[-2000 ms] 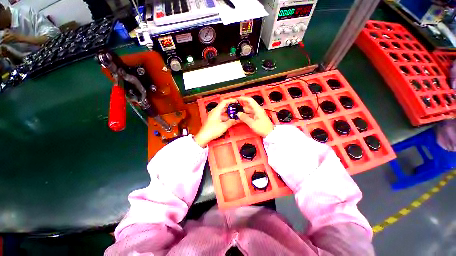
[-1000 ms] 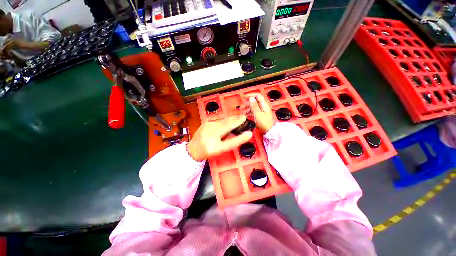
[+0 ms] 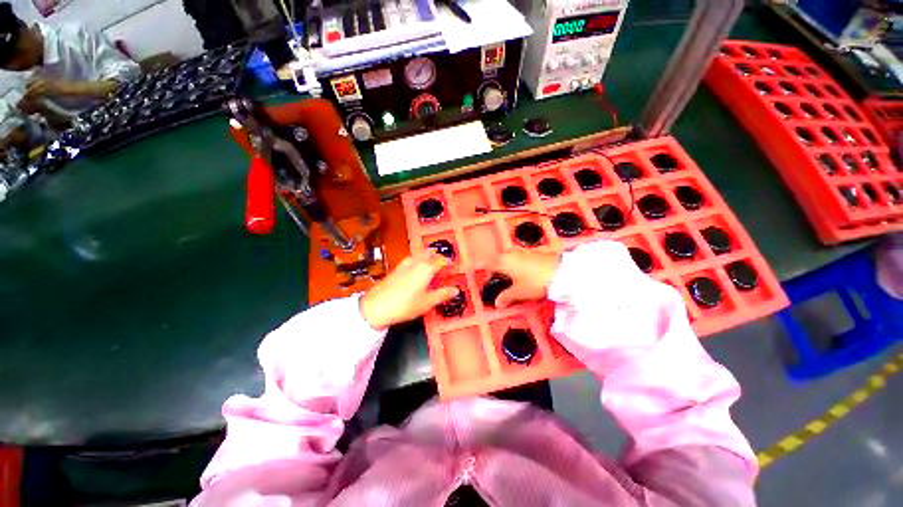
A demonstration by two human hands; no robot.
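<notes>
The red-orange tray [image 3: 465,356] lies in front of me with black round units in many of its square pockets. My bare left hand [image 3: 401,289] is over the left column, its fingertips at a round unit [image 3: 452,303] in the third pocket down; whether it grips the unit is unclear. Another unit [image 3: 442,249] lies just above those fingertips. My bare right hand [image 3: 527,277] has its fingers around a round unit [image 3: 493,288] in the second column. A shiny unit [image 3: 519,344] lies in the pocket below. A thin dark lead [image 3: 535,213] lies across the tray.
Left of the tray stands a toggle clamp with a red handle [image 3: 260,196] on an orange-brown fixture [image 3: 347,188]. Behind are a paper slip [image 3: 433,148], two loose round units, a control box [image 3: 381,94] and a power supply [image 3: 569,59]. More red trays [image 3: 827,213] are at right; a person is far left.
My hands have parted and moved down the tray from around a unit near its upper left. Units now show in the left column's second and third pockets. The view has shifted slightly.
</notes>
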